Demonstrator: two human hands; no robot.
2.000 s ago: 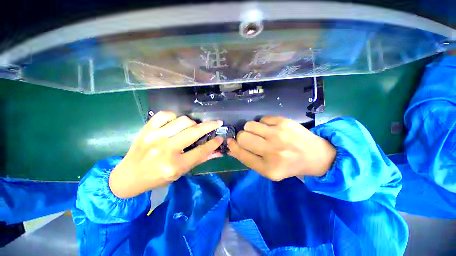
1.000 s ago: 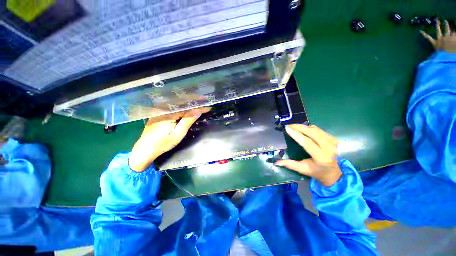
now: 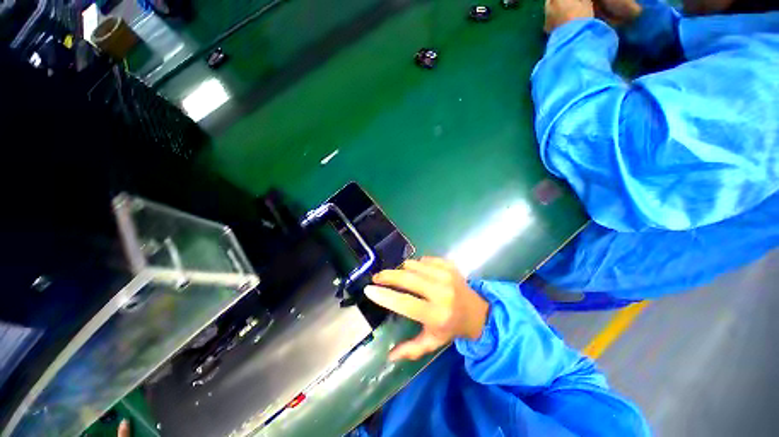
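The black fixture (image 3: 282, 358) lies on the green bench at the lower left, with a red spot on its front edge. A bent metal handle (image 3: 357, 241) stands at its right end. My right hand (image 3: 436, 305) is beside this end, fingers apart, and holds nothing visible. Only a fingertip of what seems my left hand (image 3: 124, 428) shows at the bottom edge, behind the clear guard; what it does is hidden. Small black parts show on the nest area (image 3: 224, 346) beside the guard.
The clear acrylic guard (image 3: 184, 277) rises over the fixture at left. Loose black units (image 3: 426, 57) lie on the green bench (image 3: 342, 111) farther back. Dark racks (image 3: 154, 111) and a brown tape roll (image 3: 113, 37) are at upper left. A person in a blue smock (image 3: 649, 128) sits at right.
The view has swung to the right. The units and the neighbouring person now show larger. My left hand has mostly left the picture. My right hand stays near the fixture's right end.
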